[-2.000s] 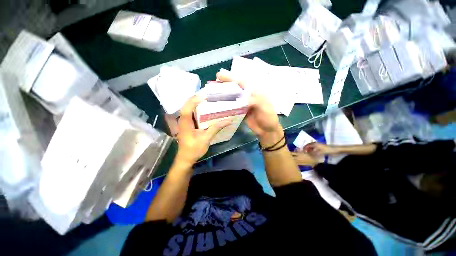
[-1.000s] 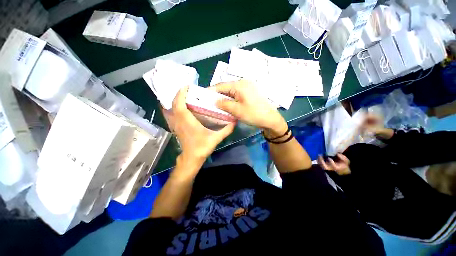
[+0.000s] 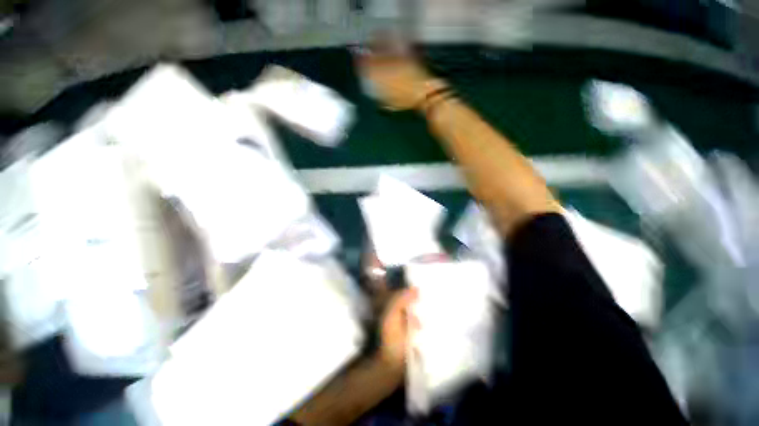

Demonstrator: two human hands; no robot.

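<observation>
The view is strongly blurred. My left hand (image 3: 393,329) is low in the middle and grips a small white pack (image 3: 453,324) at its left edge; the pack stands roughly upright. My right arm reaches forward across the dark green belt, and my right hand (image 3: 395,76) is near its far edge; its fingers are too blurred to tell whether they hold anything. Loose white cards (image 3: 404,220) lie just beyond the pack. More white cards (image 3: 620,262) show right of my right sleeve.
Large stacked white cartons (image 3: 258,349) fill the left side. A longer white box (image 3: 310,106) lies on the green belt (image 3: 533,116), left of my right hand. A pale strip (image 3: 333,179) crosses the bench. Blurred white packs (image 3: 674,183) stand at the right.
The view has turned and moved forward. My right hand has left the pack and stretched far across the belt. My left hand keeps a white pack, now lower and upright.
</observation>
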